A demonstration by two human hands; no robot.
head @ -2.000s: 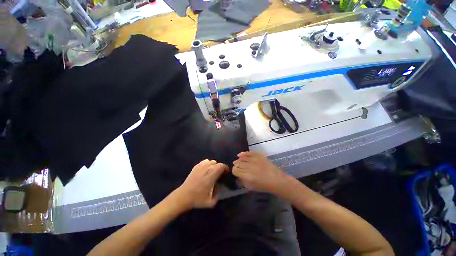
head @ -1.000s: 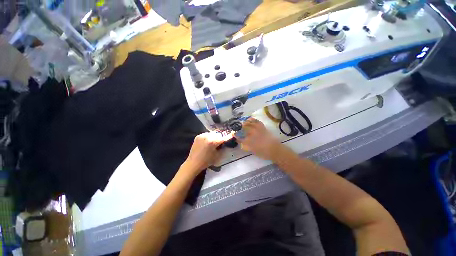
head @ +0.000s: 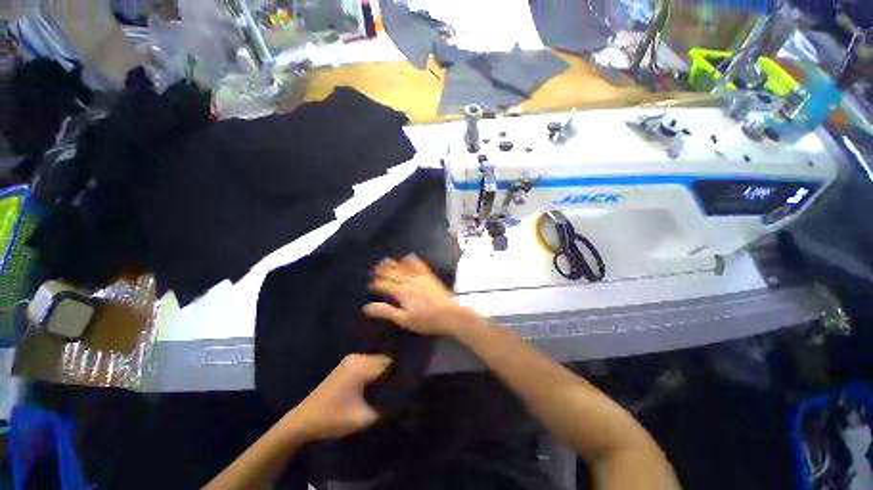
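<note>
A black fabric panel [head: 316, 297] lies left of the needle area and hangs over the table's front edge. My right hand [head: 410, 295] lies on the panel with its fingers spread. My left hand [head: 343, 397] is at the panel's lower part by the front edge, thumb on top; its fingers are partly hidden by the cloth. The presser foot and needle [head: 471, 230] are just right of the panel's upper edge. The white JACK sewing machine [head: 632, 163] stands behind. Black-handled shears [head: 577, 256] lie on its bed, beside a yellow ring [head: 548, 232].
A stack of black cut panels [head: 258, 187] with stepped edges lies at the left. Taped cardboard [head: 115, 335] with a small square object [head: 69, 316] is at the left corner. Grey fabric pieces [head: 498, 78] lie behind the machine. A blue bin [head: 842, 435] is at lower right.
Both hands have moved from the needle area toward the front left. More of the black panel is now spread over the table and its front edge. The camera view has shifted.
</note>
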